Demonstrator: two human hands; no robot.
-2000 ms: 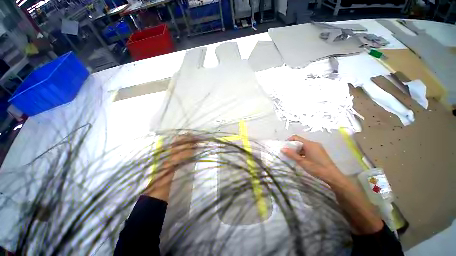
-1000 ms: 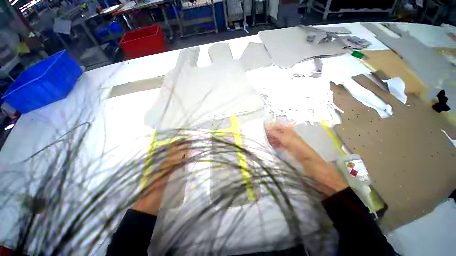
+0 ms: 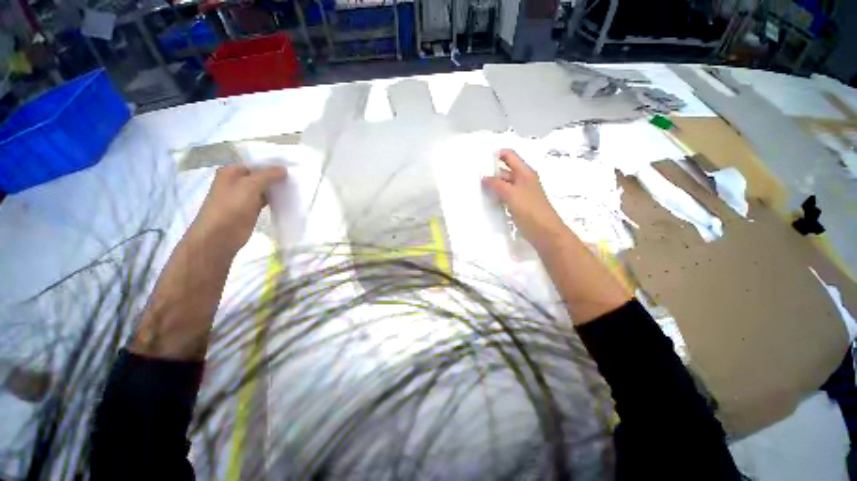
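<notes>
My left hand (image 3: pixel 240 195) pinches the upper left part of a large white cut panel (image 3: pixel 315 211). My right hand (image 3: pixel 515 188) pinches its upper right part. The panel reaches over the grey board (image 3: pixel 385 155), whose finger-like lobes show at the far end; a curved notch lies between the two held parts. Whether the panel is lifted off the board is hard to tell. Yellow masking tape (image 3: pixel 438 246) shows in the notch, and another tape line runs down at left. Dark hair strands cover the near part of the panel.
White strips (image 3: pixel 587 202) lie heaped right of my right hand. The brown panel (image 3: pixel 742 310) is at right, with a black scrap (image 3: pixel 808 217) on it. A blue bin (image 3: pixel 58 130) stands far left, a red bin (image 3: pixel 252 64) beyond the table.
Both hands have moved forward and apart, and the white panel has moved away from me over the grey board. The glue bottle at right is now mostly hidden by my right arm.
</notes>
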